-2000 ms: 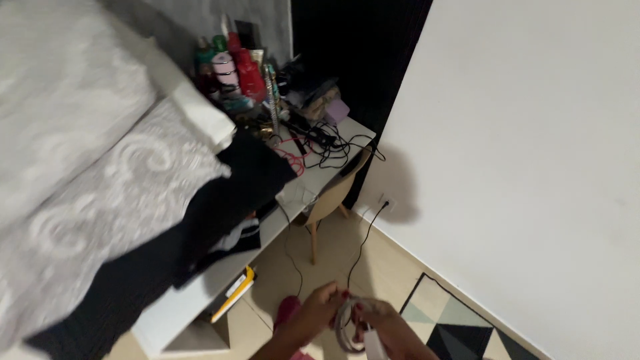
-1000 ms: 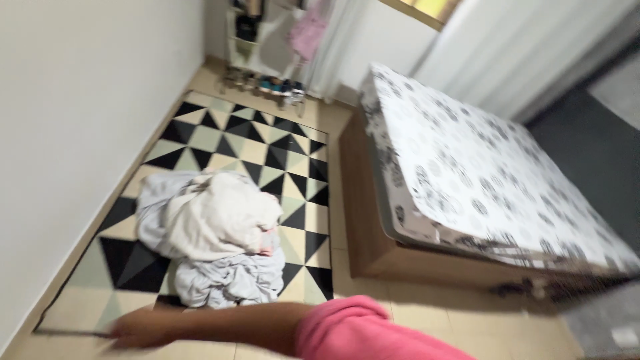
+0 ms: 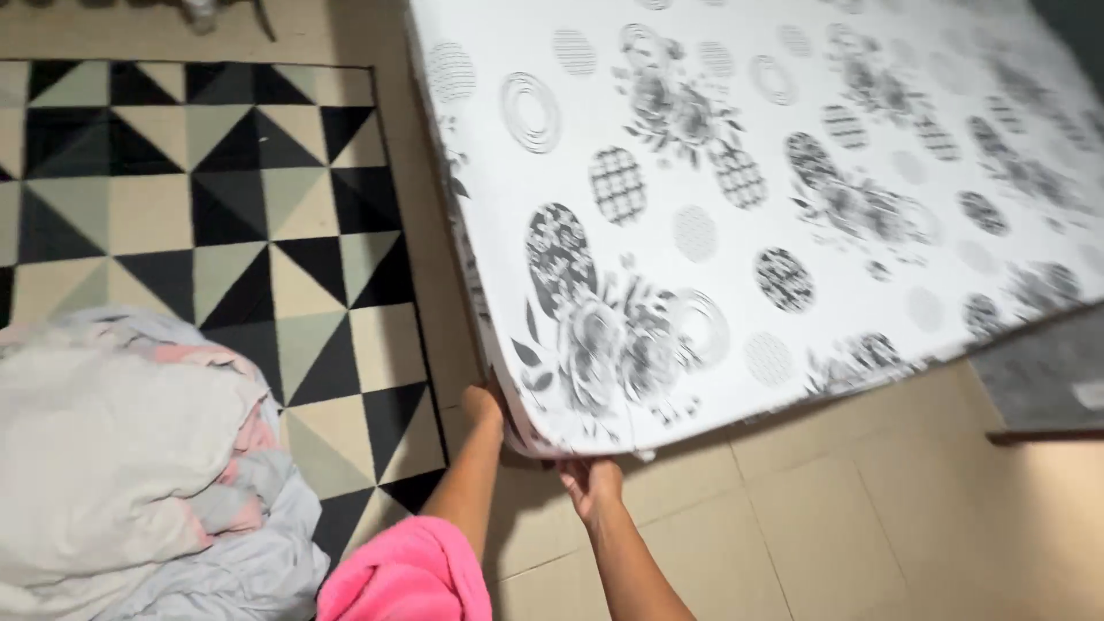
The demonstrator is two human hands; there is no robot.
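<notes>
A mattress in a white fitted sheet with grey flowers and circles fills the upper right. My left hand, below a pink fleece sleeve, is at the left side of its near rounded corner, with the fingers partly hidden behind the edge. Just right of that corner, my right hand touches the sheet's lower edge from below, palm turned up and fingertips under the edge. Whether either hand grips the sheet or the mattress cannot be told.
A heap of white, grey and pink bedding lies at lower left on a rug with black, beige and grey-green triangles. Beige floor tiles run along the bed. A grey upholstered piece stands at the right.
The view has swung from a desk to the bed and come close to its corner. Both hands are now at the mattress corner; one second ago one arm was stretched out over the rug's near edge.
</notes>
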